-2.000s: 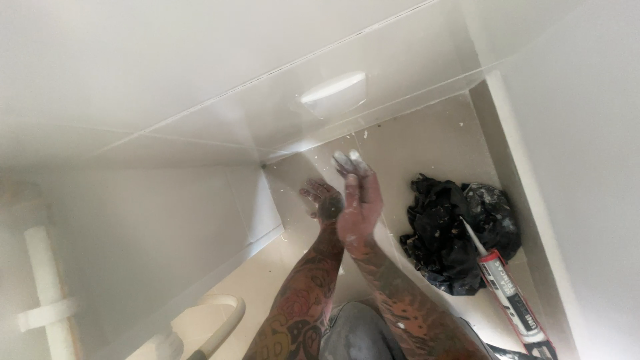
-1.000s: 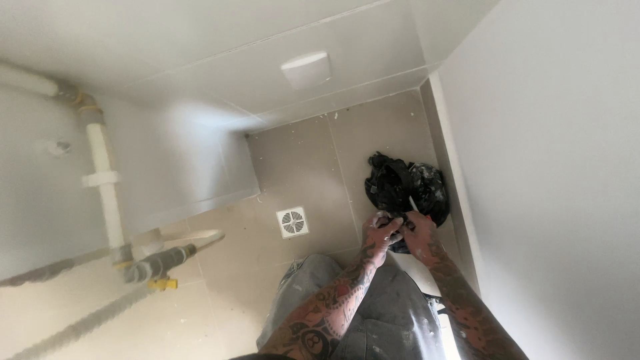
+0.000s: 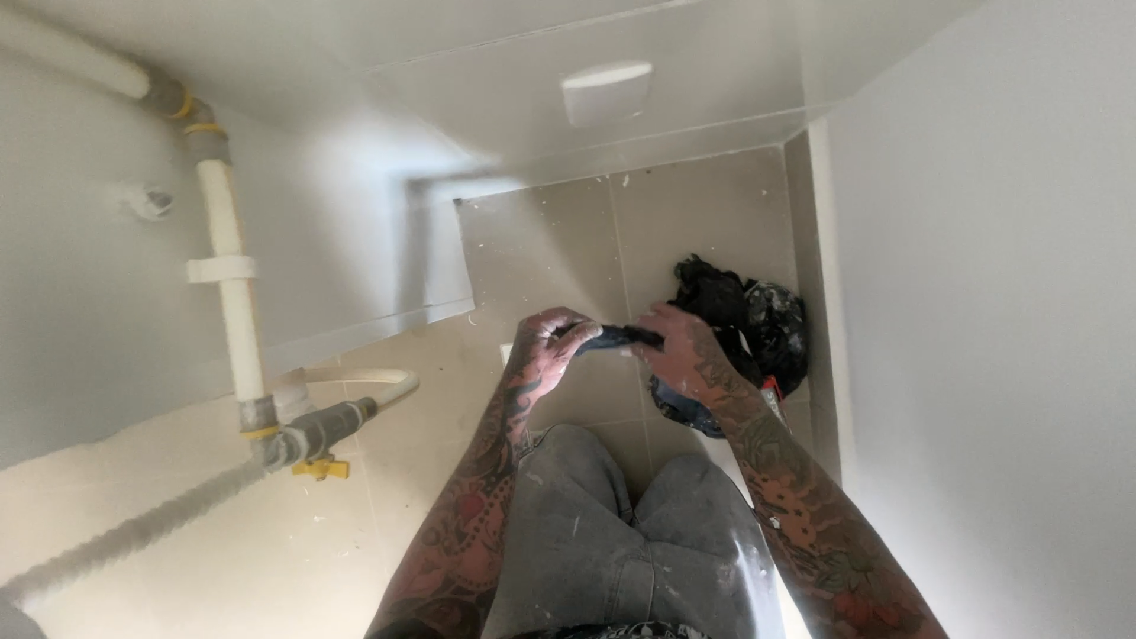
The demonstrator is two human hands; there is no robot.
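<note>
A piece of dark cloth or plastic (image 3: pixel 612 338) is stretched between my two hands above the tiled floor. My left hand (image 3: pixel 552 346) grips one end between thumb and fingers, with white residue on the skin. At the other end my right hand (image 3: pixel 676 344) holds the dark material; its fingers are blurred. Behind and beside the right hand lies a crumpled black plastic bag (image 3: pixel 777 328) with pale smears. A red and white part of a sealant cartridge (image 3: pixel 770 390) shows next to my right forearm, the rest hidden.
A white pipe (image 3: pixel 227 213) with grey fittings runs down the left wall to a valve with a yellow handle (image 3: pixel 321 468) and a corrugated hose (image 3: pixel 133 537). A square white wall cover (image 3: pixel 607 93) is ahead. A white wall (image 3: pixel 985 266) stands close on the right.
Two seconds ago my hands were close together with no dark material visible between them; now they are apart with it stretched between them. The view has shifted, bringing the pipework into sight.
</note>
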